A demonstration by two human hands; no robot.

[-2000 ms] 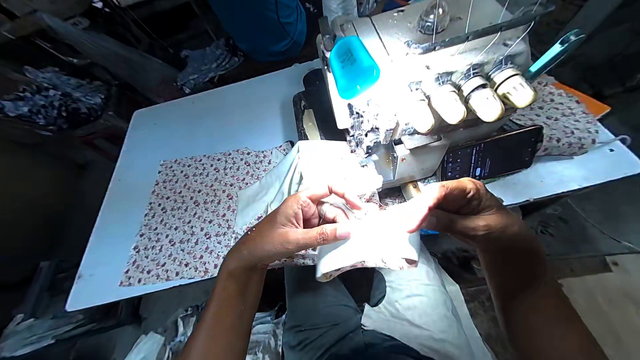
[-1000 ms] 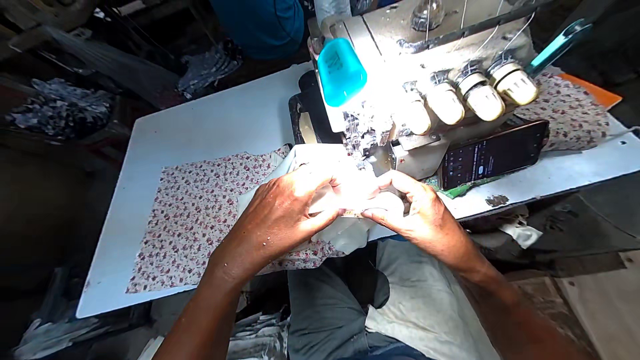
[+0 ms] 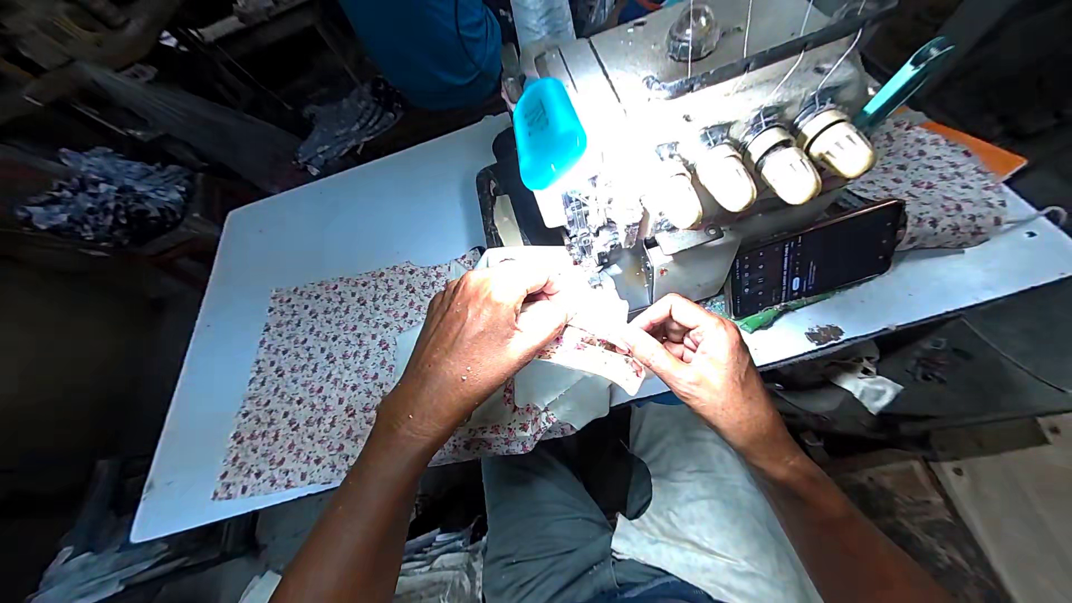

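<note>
My left hand (image 3: 490, 331) pinches the folded edge of a white and floral fabric piece (image 3: 590, 356) just before the needle area of an overlock sewing machine (image 3: 603, 209). Its right end lies between the thumb and forefinger of my right hand (image 3: 695, 347). Glare hides part of the cloth between my hands. Under my left forearm, a floral printed fabric panel (image 3: 327, 377) spreads over the white table, with plain white cloth upon it. A turquoise plastic cover (image 3: 548, 134) is fixed at the machine's head.
A smartphone (image 3: 816, 260) leans by the machine's right side, above a green strip (image 3: 779, 311). More floral fabric (image 3: 938, 184) lies behind it on the white table (image 3: 243, 243). Scissors with teal handles (image 3: 904, 84) stand at the back right. A person in blue sits beyond the machine.
Both hands have shifted on the fabric piece. Two seconds ago it was spread between them; now its floral edge shows near my right fingertips. The green strip beside the phone has come into sight.
</note>
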